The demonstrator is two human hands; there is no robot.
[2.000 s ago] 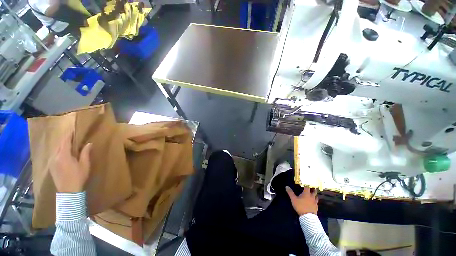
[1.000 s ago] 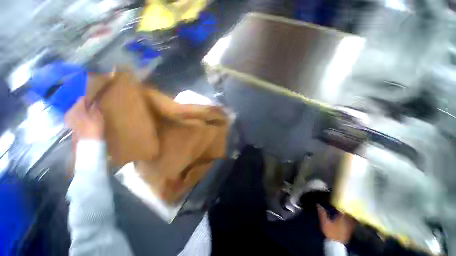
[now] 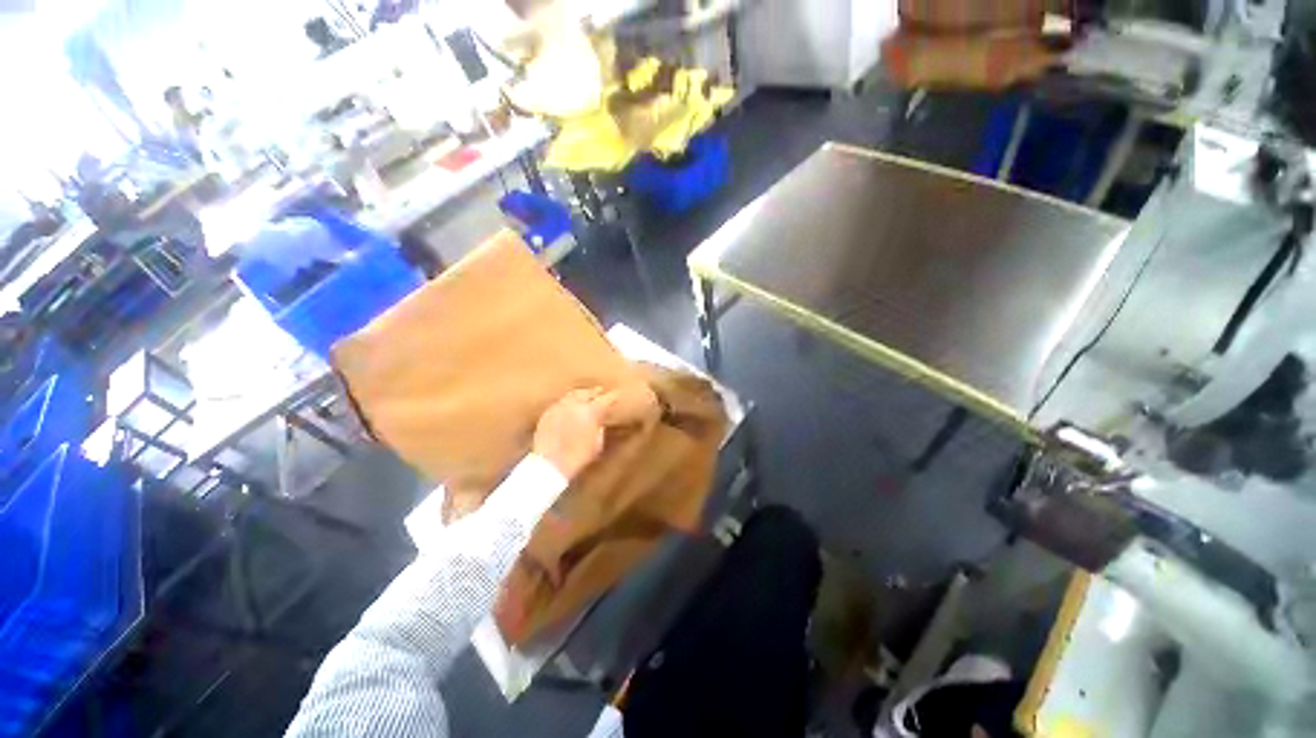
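Note:
A flat tan-brown bag body (image 3: 476, 339) lies at the left, over a crumpled heap of brown bag bodies (image 3: 635, 519) on a low white-topped stand (image 3: 498, 663). My left hand (image 3: 575, 430) is on the lower right part of the flat piece, fingers bent into the leather, seeming to grip a fold. The fingertips are partly hidden. My right hand is out of the picture. The cylinder arm (image 3: 1082, 505) of the white sewing machine is at the right, with no work seen on it.
A metal-topped side table (image 3: 924, 260) with a yellow rim stands beyond. The machine table's yellow edge (image 3: 1056, 649) is at lower right. Blue bins (image 3: 325, 281) stand at the left. Yellow pieces (image 3: 628, 123) lie at the back. My dark-clothed leg is beside the stand.
The view has swung left. My left hand has moved from the far left side of the brown piece to its lower right part. My right hand has left the picture.

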